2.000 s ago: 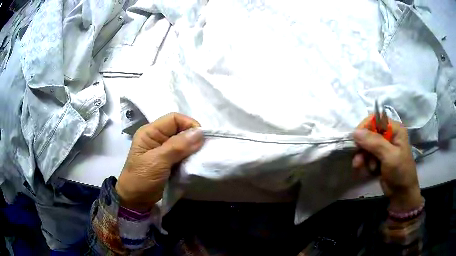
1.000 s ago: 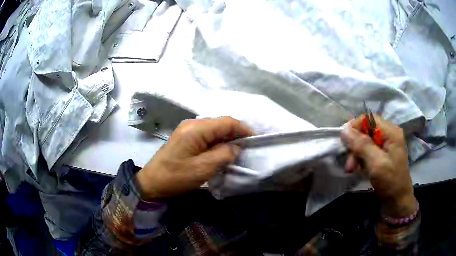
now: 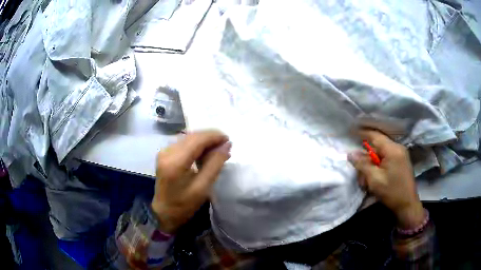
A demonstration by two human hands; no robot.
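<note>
A pale grey-white jacket (image 3: 285, 174) lies spread before me, its lower part hanging over the table's near edge. My left hand (image 3: 184, 174) is at the jacket's left side, blurred, thumb and forefinger close together; whether cloth is between them I cannot tell. My right hand (image 3: 387, 171) is at the right side of the cloth, blurred, with the orange-red thread snips (image 3: 371, 153) held in it; their blades are not clearly visible. A cuff with a dark snap button (image 3: 160, 110) lies left of the jacket's body.
A pile of similar pale garments (image 3: 68, 100) is heaped at the left and hangs over the edge of the white table (image 3: 118, 150). Blue material (image 3: 87, 245) shows below at the left. More pale cloth (image 3: 459, 68) lies at the right.
The seam or edge earlier stretched between both hands is no longer held taut; the cloth has dropped and spread out over the table edge. The garments have shifted right and slightly up in view.
</note>
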